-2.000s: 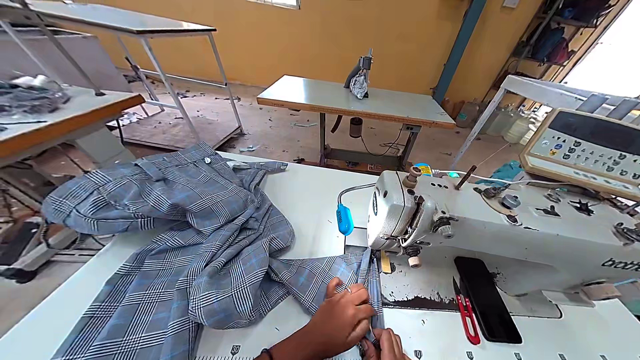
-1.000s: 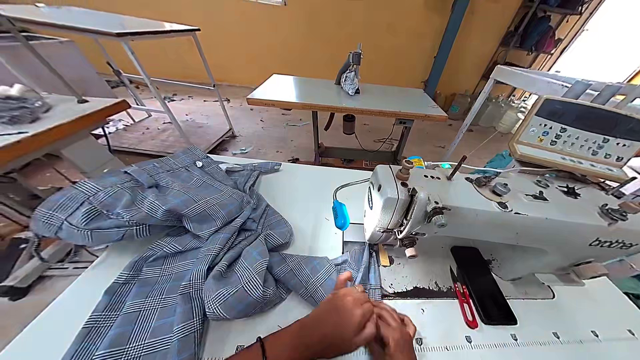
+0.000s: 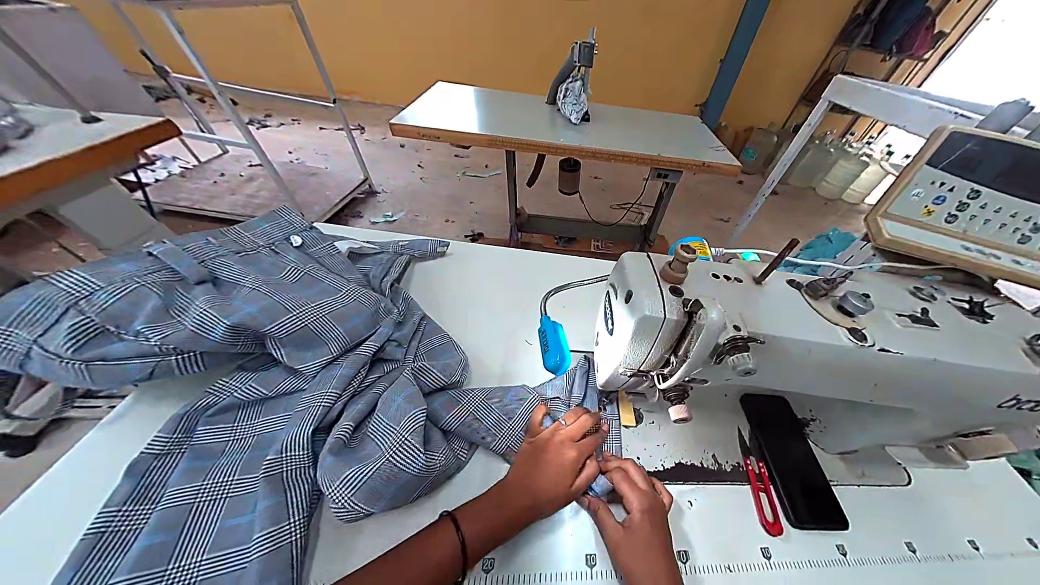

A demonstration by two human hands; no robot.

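Observation:
Grey plaid trousers (image 3: 325,325) lie heaped over the left of the sewing table, one leg running to the head of a Brother sewing machine (image 3: 642,325). The hem end of that leg lies at the needle area, where the presser foot is mostly hidden. My left hand (image 3: 552,463), with a dark band at the wrist, presses on the cloth just in front of the machine head. Close beside it, nearer the table's front edge, my right hand (image 3: 634,512) pinches the hem edge between thumb and fingers.
Red-handled thread snips (image 3: 761,491) and a black phone (image 3: 792,459) lie right of my hands, under the machine arm. A blue lamp (image 3: 554,345) on a bent stalk stands left of the head. The control panel (image 3: 967,203) is at the right. Another machine table (image 3: 561,130) stands beyond.
My hands have shifted slightly at the hem; my right hand, partly behind the left one earlier, now shows more fully beside it. The trousers, snips and phone have stayed in place.

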